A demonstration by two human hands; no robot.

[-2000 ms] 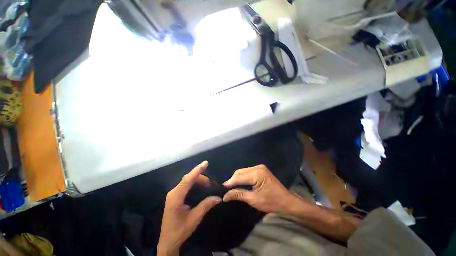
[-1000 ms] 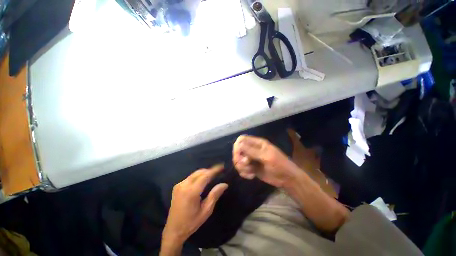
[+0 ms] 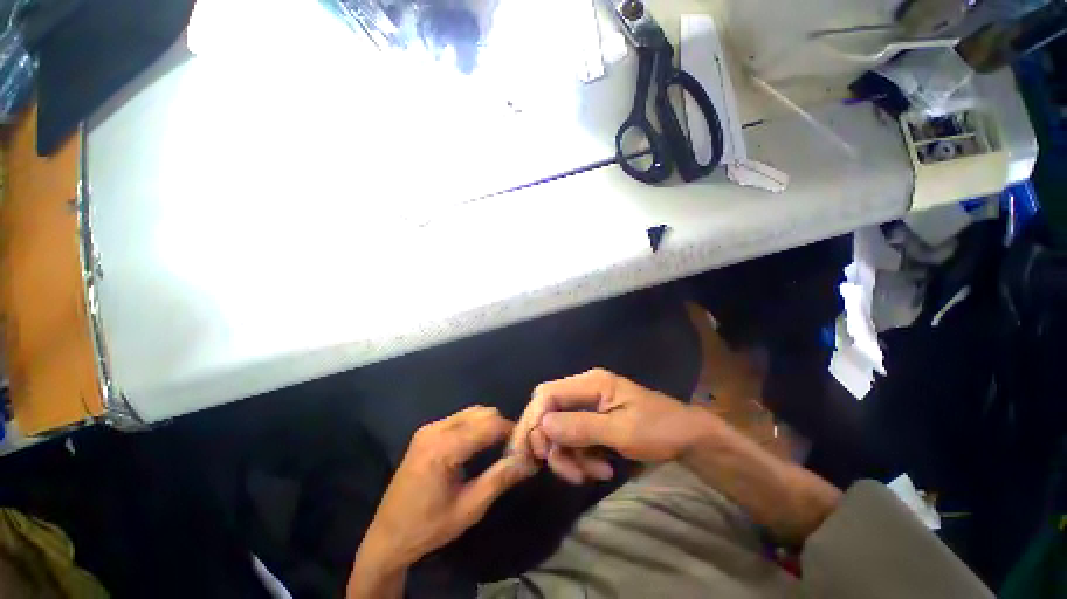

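My left hand (image 3: pixel 451 474) and my right hand (image 3: pixel 603 421) meet over my lap, below the table's front edge. Their fingertips touch. Dark cloth (image 3: pixel 503 521) lies under and around them and merges with the dark background. The fingers of my left hand are bent with thumb and forefinger close together. The fingers of my right hand are curled, thumb against forefinger. Whether cloth or a thread is pinched between the fingertips cannot be made out.
Black-handled shears (image 3: pixel 669 123) lie on the white table (image 3: pixel 351 316), beside a white strip (image 3: pixel 758 176). A tiny black scrap (image 3: pixel 658 238) lies near the front edge. A compartment tray (image 3: pixel 950 146) is at the right, dark cloth (image 3: pixel 100 59) at the far left. Lamp glare hides the sewing area.
My right hand was raised away from my left hand a second ago and has come back down to it. The view has shifted slightly. The shears have not moved on the table.
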